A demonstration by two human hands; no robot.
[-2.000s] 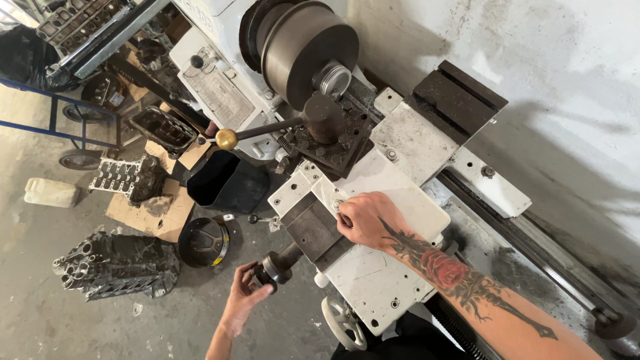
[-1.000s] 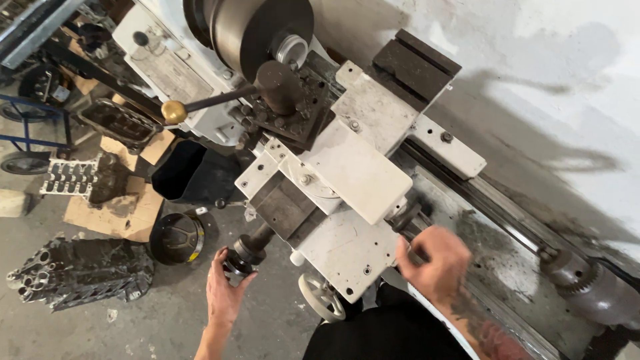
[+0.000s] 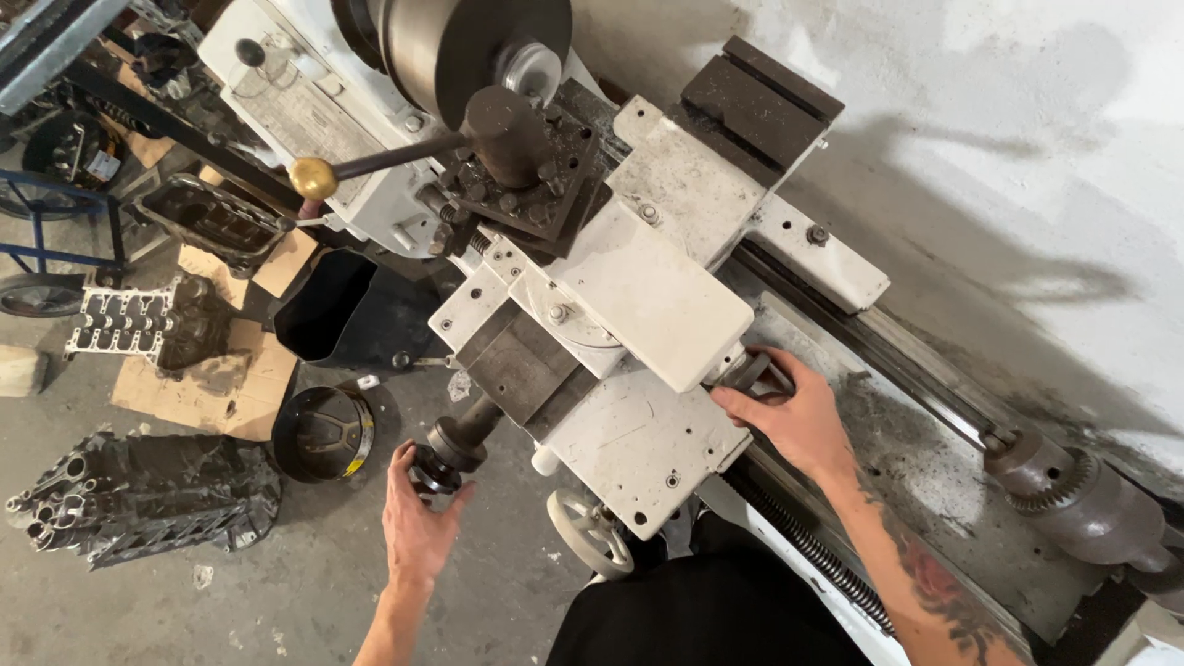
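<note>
My left hand [image 3: 424, 518] has its fingers around the dark cross-slide handle [image 3: 447, 453] at the front of a metal lathe. With thumb and fingers, my right hand [image 3: 786, 407] grips the compound-slide handle [image 3: 754, 372] at the end of the white compound slide [image 3: 661, 296]. Between the hands lie the dark slide plate [image 3: 518, 361] and the white saddle [image 3: 638, 444]. Above them stands the dark tool post [image 3: 509, 139], whose lever ends in a brass ball [image 3: 314, 178]. The chuck [image 3: 462, 46] is at the top, a bright round part at its face.
A white handwheel [image 3: 589, 534] sits below the saddle. The tailstock drill chuck [image 3: 1073, 490] is at the right, by the wall. On the floor at left are an engine block [image 3: 153, 495], a cylinder head [image 3: 129, 321], cardboard [image 3: 213, 393], a black bin [image 3: 356, 310] and a round pan [image 3: 322, 433].
My right hand has moved from the slide's top, where it was two seconds ago, to the compound-slide handle. My left hand has stayed at the cross-slide handle. The view has shifted right.
</note>
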